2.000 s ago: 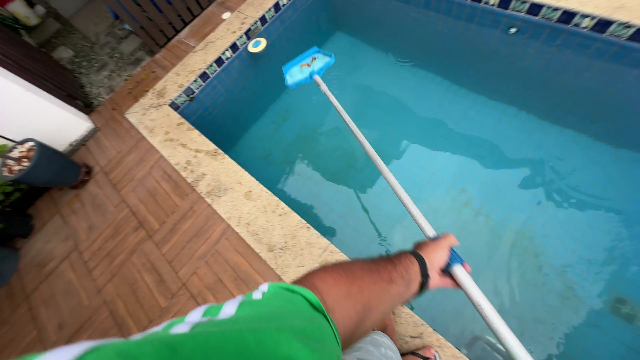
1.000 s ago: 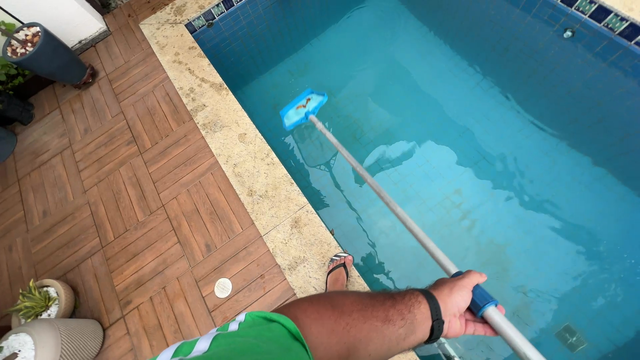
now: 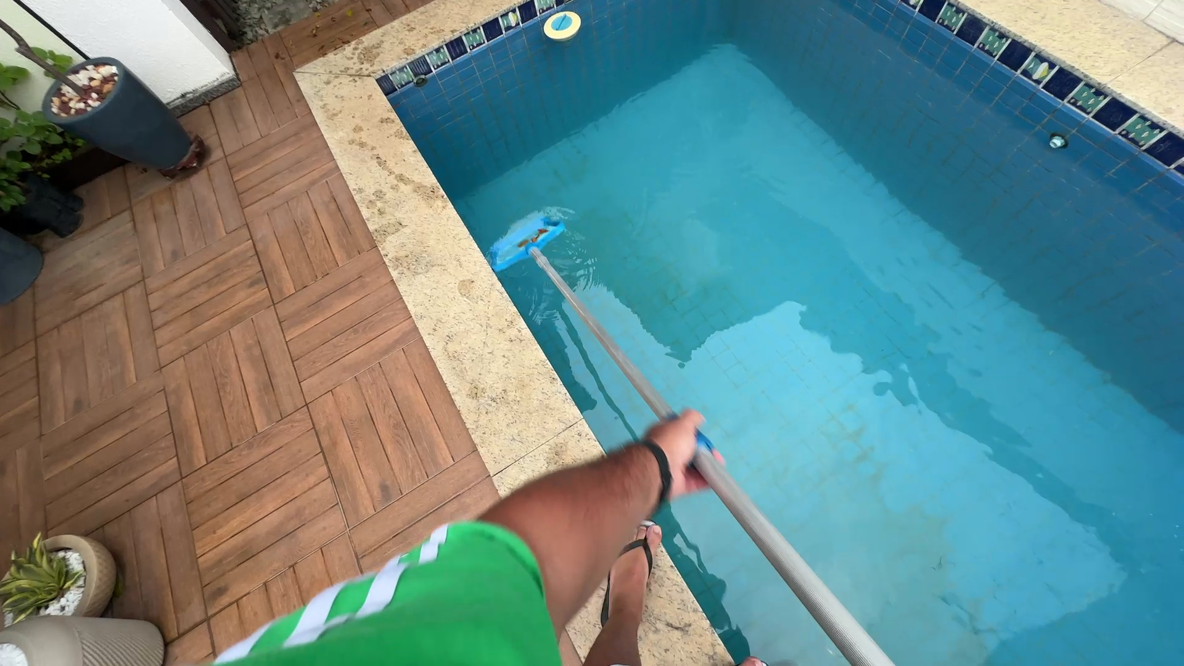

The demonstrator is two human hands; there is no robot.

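Note:
My left hand [image 3: 686, 453], with a black band at the wrist, is closed around a long telescopic metal pole [image 3: 795, 555] near its blue locking collar. At the pole's far end, a blue pool skimmer net [image 3: 527, 242] touches the water beside the stone edge, with ripples around it. Some brown debris, perhaps leaves, lies in the net. The pole's near end runs out of the bottom of the view. My right hand is not in view.
Pale stone coping [image 3: 444, 277] borders the tiled pool, and my sandalled foot [image 3: 629, 573] stands on it. A round white and blue float [image 3: 561, 26] is by the far wall. Potted plants [image 3: 129, 116] line the wooden-look deck [image 3: 231, 351] at left.
The skimmer net was above the pool two seconds ago and now touches the water near the left edge. My left hand keeps hold of the pole. The view has shifted.

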